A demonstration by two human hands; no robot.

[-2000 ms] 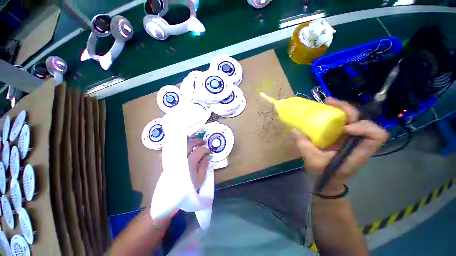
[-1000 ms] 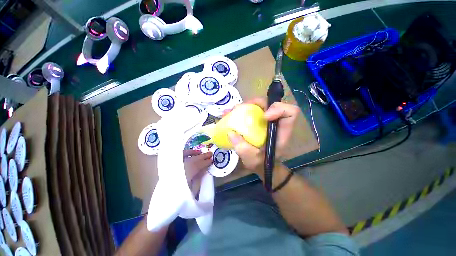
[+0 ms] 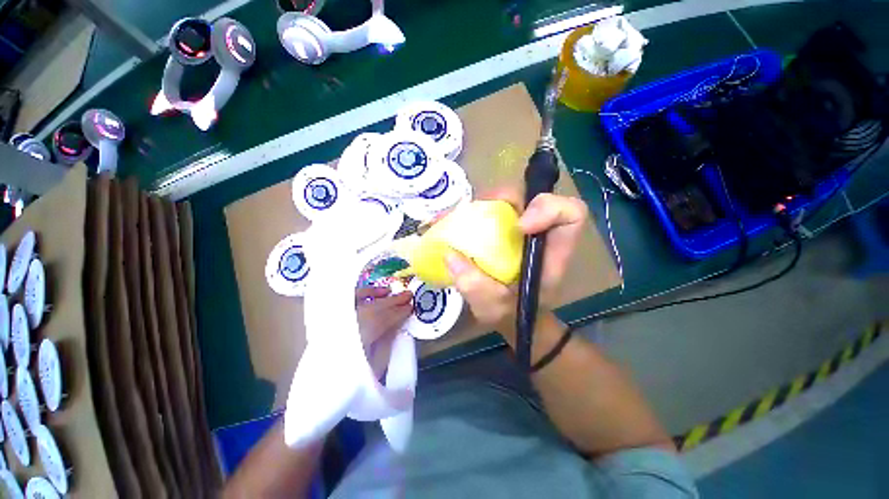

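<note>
My right hand (image 3: pixel 517 268) grips the yellow squeeze bottle (image 3: pixel 476 242), its nozzle pointing left into the open ear cup (image 3: pixel 385 273) of a white headphone (image 3: pixel 336 361). The same hand also holds a black soldering iron (image 3: pixel 534 234), its metal tip pointing up and away. My left hand (image 3: pixel 385 314) is at the ear cup, inside the headphone band, with fingers on the cup and beside a speaker plate (image 3: pixel 430 304). It holds the headphone and is partly hidden by the band. Several more speaker plates (image 3: pixel 408 161) lie behind the cup.
A cardboard mat (image 3: pixel 258 331) lies under the work. Stacked cardboard (image 3: pixel 146 341) with white discs stands at left. An amber roll with tissue (image 3: pixel 585 83) and a blue basket (image 3: pixel 624 122) holding black equipment are at right. Headphones (image 3: pixel 180 93) sit on the green conveyor behind.
My right hand has moved left with the bottle and iron, from the mat's right side to the ear cup. The iron now points upward. Over the last second little has moved.
</note>
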